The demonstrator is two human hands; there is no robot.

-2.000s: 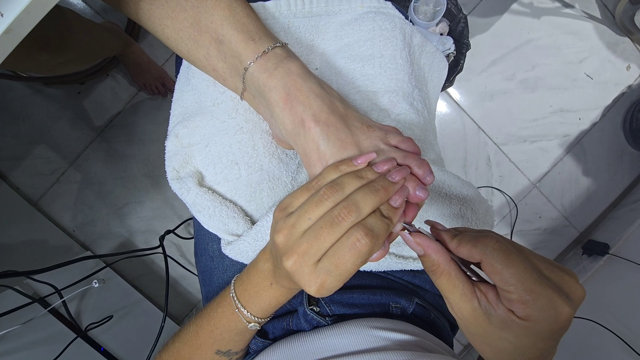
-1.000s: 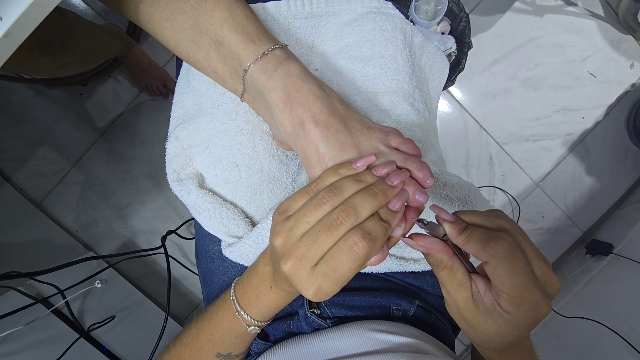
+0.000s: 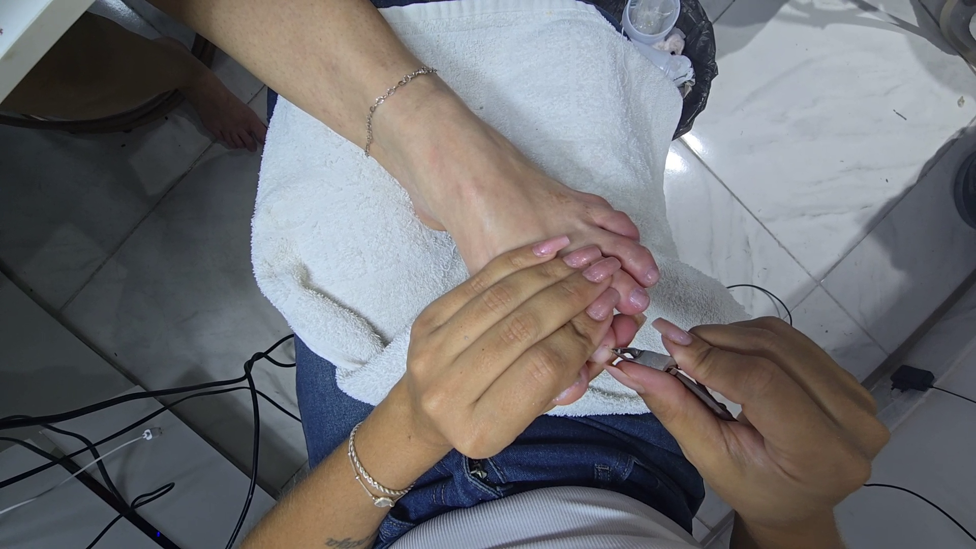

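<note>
Another person's bare foot [image 3: 496, 191], with a chain anklet [image 3: 374, 110], rests on a white towel [image 3: 328, 229] over my lap. My left hand [image 3: 503, 351] lies over the front of the foot and grips its toes, partly hiding them. Between the thumb and fingers of my right hand [image 3: 755, 404] is a metal cuticle nipper [image 3: 690, 385]. The nipper's tip is at a toe just beyond my left fingertips; whether its jaws touch the skin cannot be told.
A black plastic bag [image 3: 698, 61] holding a clear cup [image 3: 650, 17] stands beyond the towel. Black cables [image 3: 252, 396] run at the lower left, and a black plug [image 3: 911, 377] lies at the right. Another bare foot [image 3: 229, 114] is at the upper left on the tiled floor.
My right hand and the nipper have shifted slightly, first away from the toes and then back toward them. My left hand keeps its grip on the toes.
</note>
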